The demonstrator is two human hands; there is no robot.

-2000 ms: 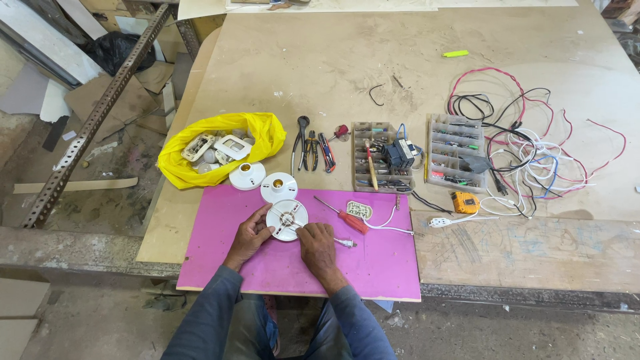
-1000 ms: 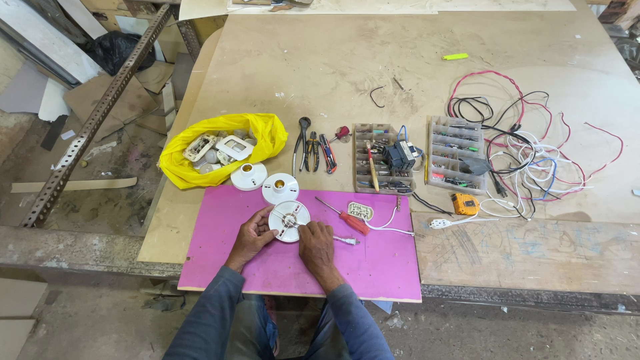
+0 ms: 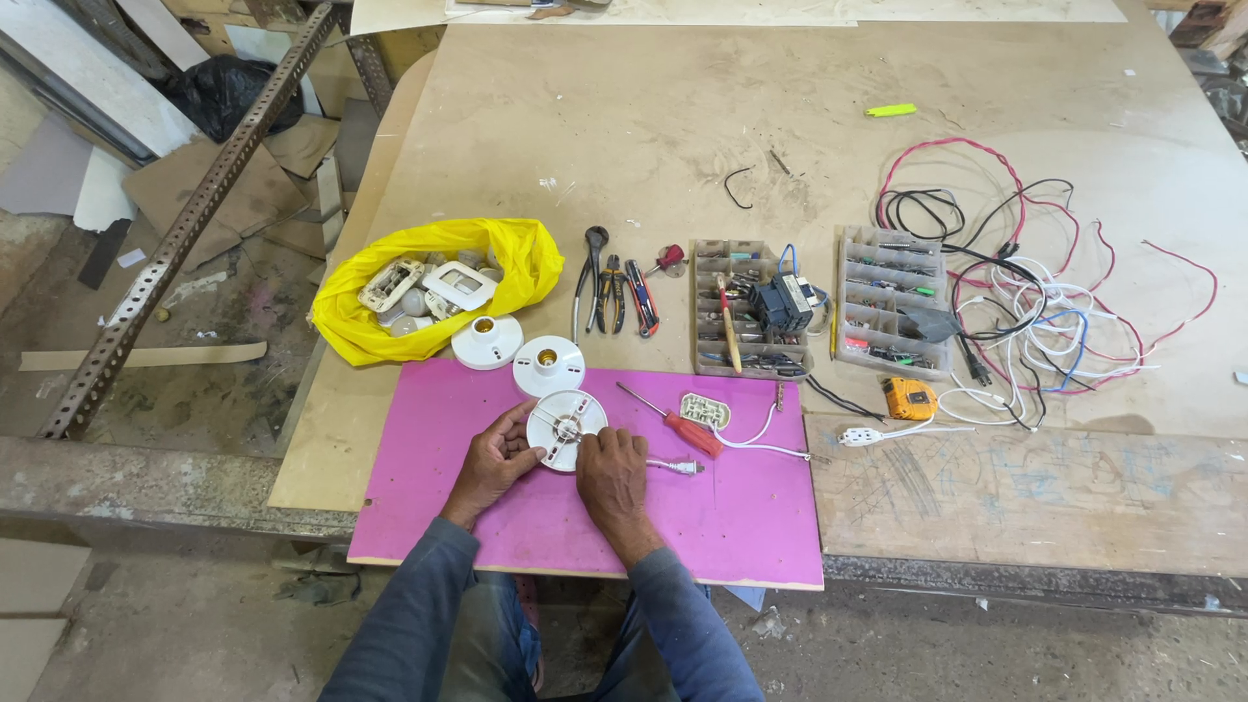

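Observation:
A round white lampholder [image 3: 558, 458], its underside up, is gripped at its left rim by my left hand [image 3: 499, 460]. My right hand [image 3: 612, 475] is at its right side, fingers bent over the centre; what its fingertips hold is hidden. A white cord with a plug [image 3: 688, 468] comes out beside my right hand. Two more white lampholders [image 3: 548, 368], [image 3: 487, 341] lie face up just beyond. On the pink board [image 3: 468, 531], to the right, are a red-handled screwdriver [image 3: 693, 434], a pale fitting part [image 3: 705, 410] and a short white wire [image 3: 772, 448].
Behind stand a yellow bag [image 3: 341, 331] of fittings and bulbs, cutters [image 3: 593, 263], pliers [image 3: 611, 292], a utility knife [image 3: 643, 297] and two compartment boxes [image 3: 704, 367], [image 3: 941, 369]. Tangled wires [image 3: 1033, 292], an orange tape measure [image 3: 911, 398] and a white socket end [image 3: 860, 437] lie right.

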